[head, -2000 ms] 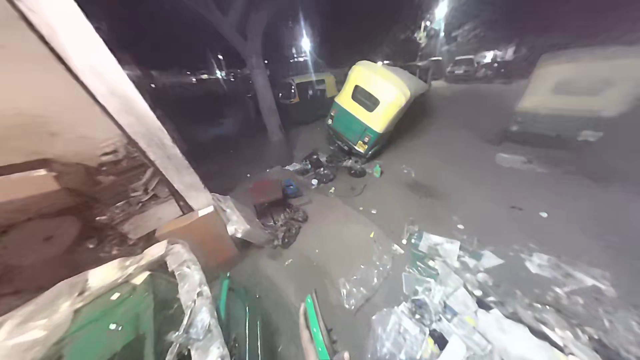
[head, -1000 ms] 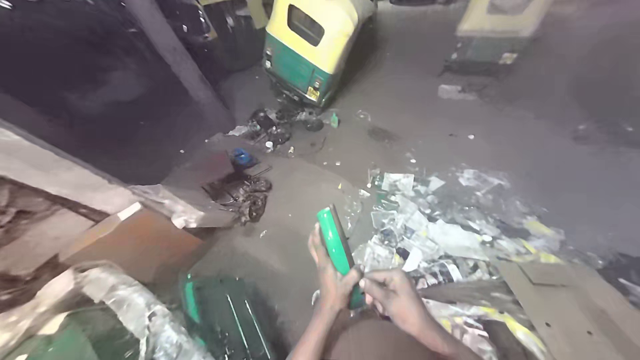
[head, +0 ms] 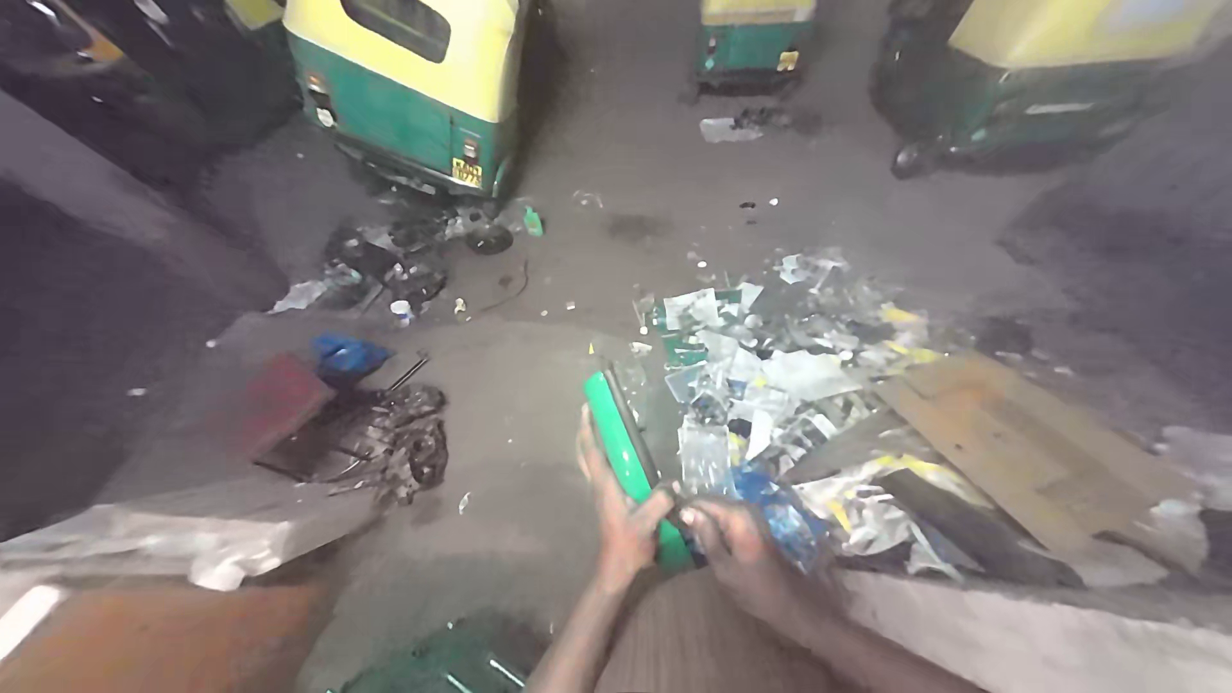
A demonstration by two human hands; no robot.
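A long, narrow green part (head: 621,443) with a dark strip along its right edge slants up and left in front of my body. My left hand (head: 624,525) is closed round its lower half, with the fingers along its left side. At the dark edge, near the lower end, my right hand (head: 736,544) has its thumb and fingers drawn together; whether they pinch a small piece or the edge itself cannot be told. The lower tip of the green part lies partly behind the hands.
Plastic and paper litter (head: 770,385) and a flattened cardboard sheet (head: 1039,452) cover the ground at right. Dark greasy parts (head: 409,438) lie left, by a blue bag (head: 348,354). A green and yellow auto rickshaw (head: 404,96) stands ahead.
The view has tilted down strongly. Two seconds ago the green part was at the bottom edge with only fingers beside it; one second ago both hands were on it, as now.
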